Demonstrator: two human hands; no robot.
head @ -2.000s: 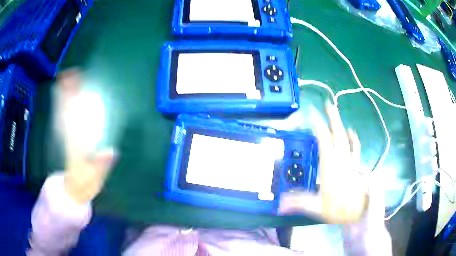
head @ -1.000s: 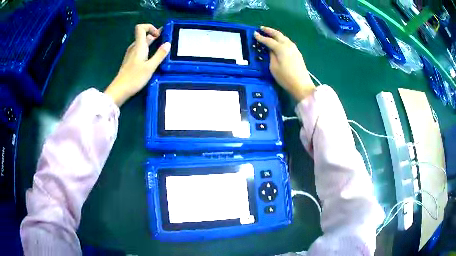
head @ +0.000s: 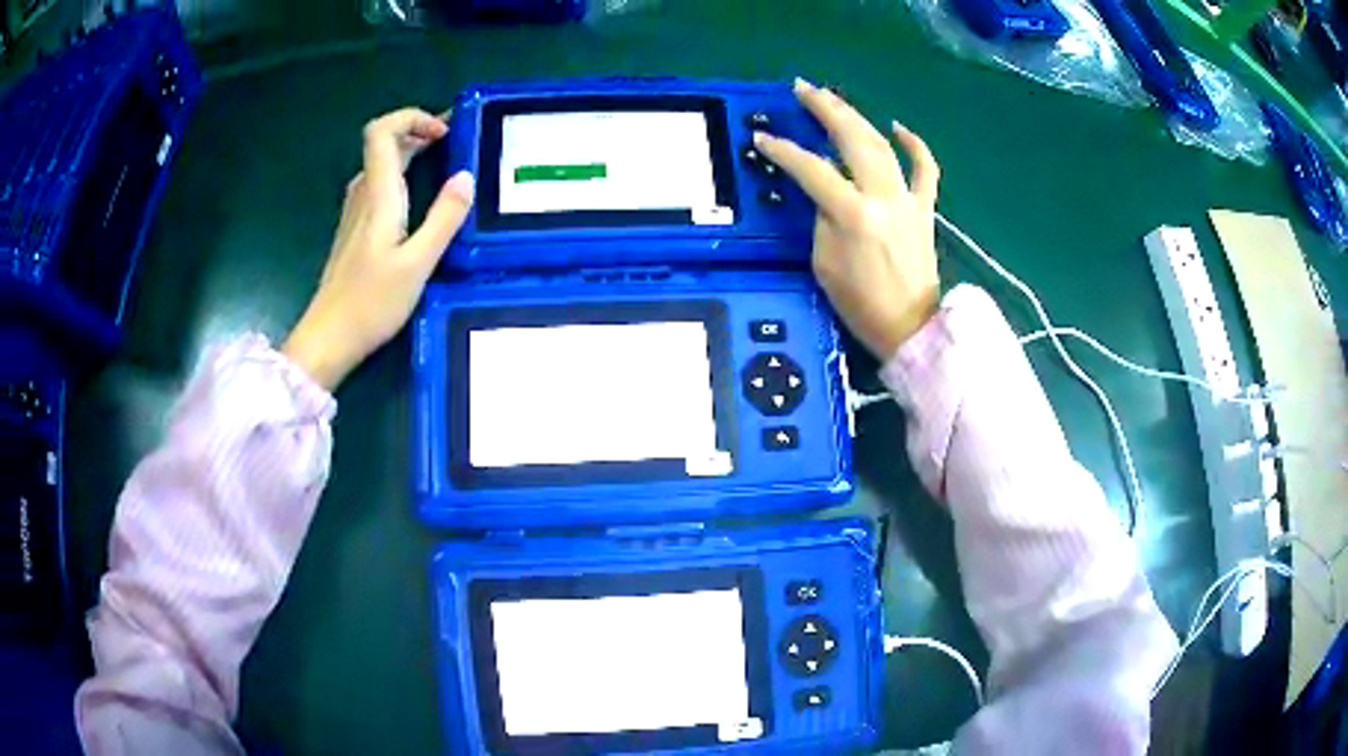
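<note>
Three blue handheld units with lit white screens lie in a column. The far unit (head: 591,244) shows a green bar on its screen. My left hand (head: 382,244) holds its left end, thumb and fingers at the edge. My right hand (head: 875,222) is at its keypad end, one digit on the keypad and another at the far corner; its underside is hidden. The middle unit (head: 591,495) and near unit (head: 838,569) lie untouched, white cables at their right ends; the near one is cut off by the picture's bottom edge.
Blue units stand stacked (head: 89,177) at the left. At right are a white power strip (head: 1200,318) with cords and a tan sheet (head: 1268,303). More blue units lie on clear plastic (head: 1087,67) at the far right. All this surrounds a green mat (head: 296,148).
My hands were at the near unit and by the left side, then took the far unit's ends and remain there. A green bar has appeared on its screen. The view has shifted slightly.
</note>
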